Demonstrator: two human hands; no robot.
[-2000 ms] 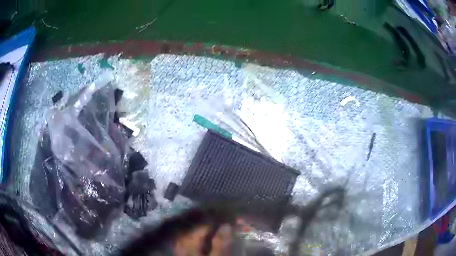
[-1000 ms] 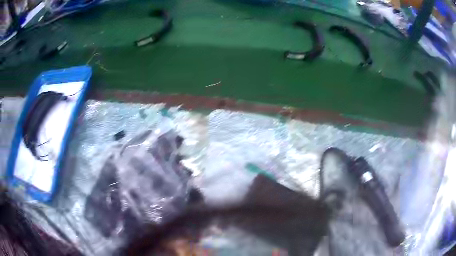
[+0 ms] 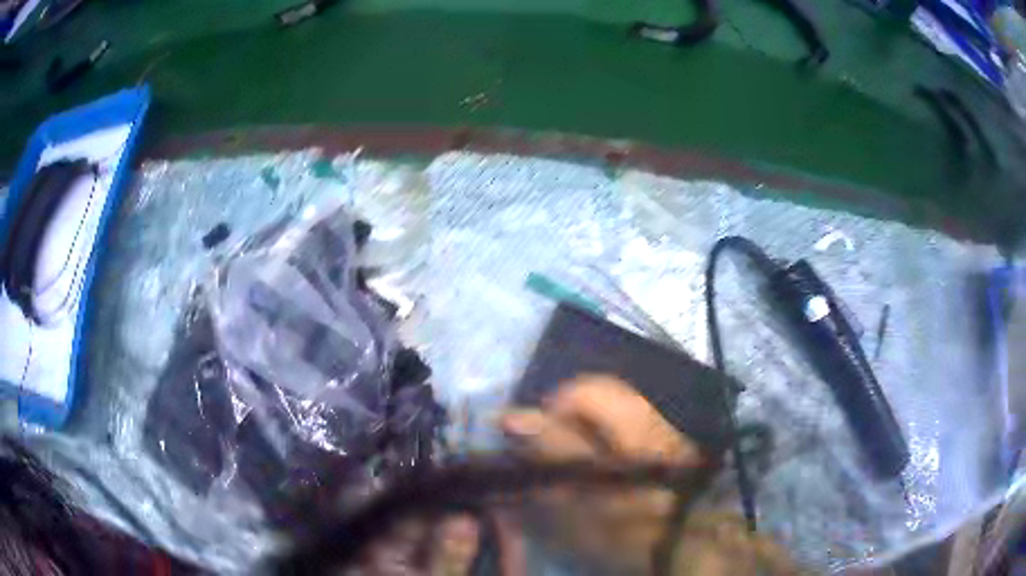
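Observation:
A dark curved band [image 3: 484, 482], blurred and close to the camera, crosses the lower middle, with a loop at its right end. My right hand [image 3: 613, 433] is blurred behind the band and over the black grid tray [image 3: 619, 354]. Its fingers are bent; its grip is unclear. Part of my left hand [image 3: 452, 545] shows blurred at the bottom edge, below the band; its grip is hidden. A black electric screwdriver [image 3: 846, 371] lies on the bubble wrap to the right, its cord looping left of it.
A clear bag of black parts [image 3: 298, 326] lies left of centre, with loose black pieces beside it. A blue tray [image 3: 110, 208] holds a curved part at far left. Green-ended tweezers [image 3: 559, 290] lie behind the grid tray. The green belt [image 3: 506, 84] carries curved parts. A blue bin [image 3: 999, 371] stands far right.
The screwdriver, absent from the earliest frame, now lies at right. My right hand has come into clear view over the grid tray. The view has shifted between frames.

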